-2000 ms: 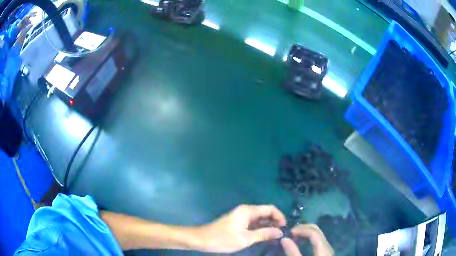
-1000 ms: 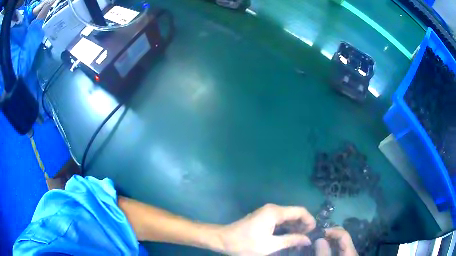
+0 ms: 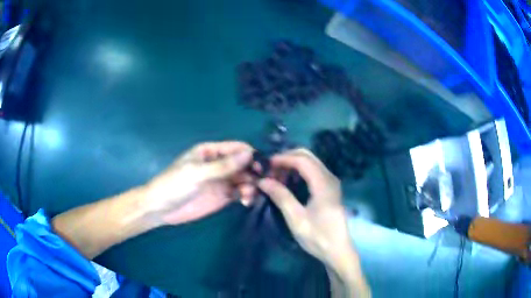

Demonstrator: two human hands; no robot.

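My left hand [image 3: 201, 177] and my right hand [image 3: 311, 201] meet at the centre and hold a small black part [image 3: 259, 163] between their fingertips. The part is blurred and partly hidden by the fingers. Beyond it lies a heap of small black ring parts [image 3: 276, 78]. A second heap of small black parts [image 3: 346, 148] lies just beyond my right hand. A few shiny small parts [image 3: 279, 131] lie between the heaps and my hands. A dark blurred shape [image 3: 247, 250] is below my hands; I cannot tell what it is.
The white-topped screw feeder [image 3: 434, 174] is at the right, with the orange electric screwdriver [image 3: 501, 233] beside it, tip at the feeder. A blue tray [image 3: 428, 35] is at the upper right. A black box [image 3: 20, 75] and cables [image 3: 24, 157] are at the left edge.
The view has swung down and right, so the heaps and feeder show more centrally and the far housings are out of view. My right hand now shows fully. Both hands still hold a small part.
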